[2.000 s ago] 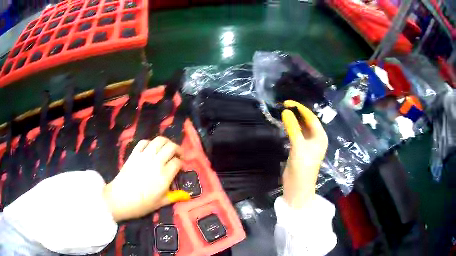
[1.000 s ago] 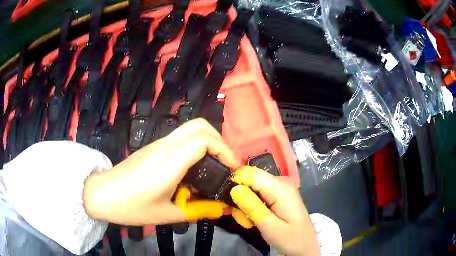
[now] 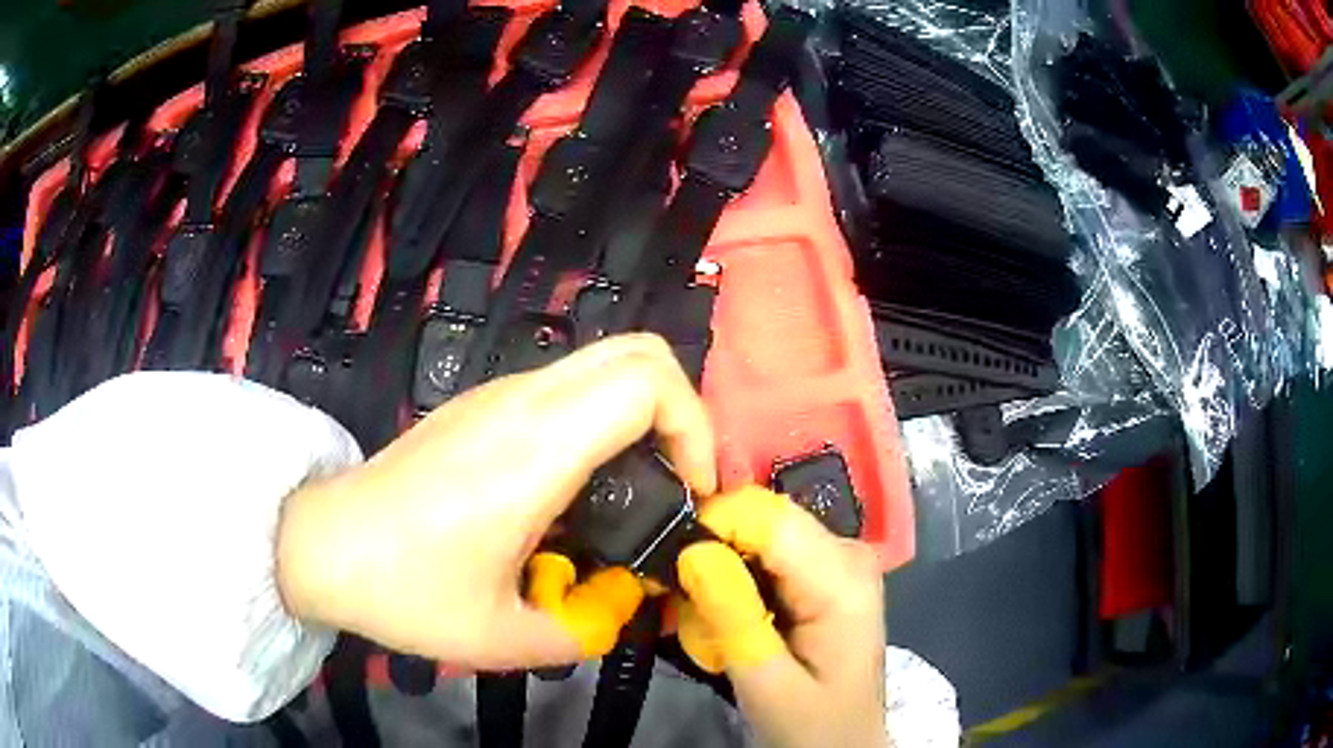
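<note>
My left hand [image 3: 483, 512], with orange finger cots, grips a black watch body [image 3: 620, 504] above the lower right of the red tray [image 3: 782, 314]. My right hand [image 3: 782, 599], also with finger cots, pinches a black watch strap [image 3: 681, 550] at the body's lower right edge, where a thin shiny line shows. Fingertips hide most of the joint. A loose watch body [image 3: 819, 494] sits in a tray pocket just right of my hands. Strapped watches [image 3: 567, 178] lie in overlapping rows across the tray.
A thick strap bundle [image 3: 936, 190] lies right of the tray, beside a crinkled clear plastic bag [image 3: 1155, 351]. Blue and red small items [image 3: 1254, 161] are at the far right. A red strip [image 3: 1133, 541] hangs between dark ones at lower right.
Since two seconds ago, my right hand has come from the strap bags to the watch body, which my left hand has lifted from the tray. Over the last second the hands hold nearly the same grip.
</note>
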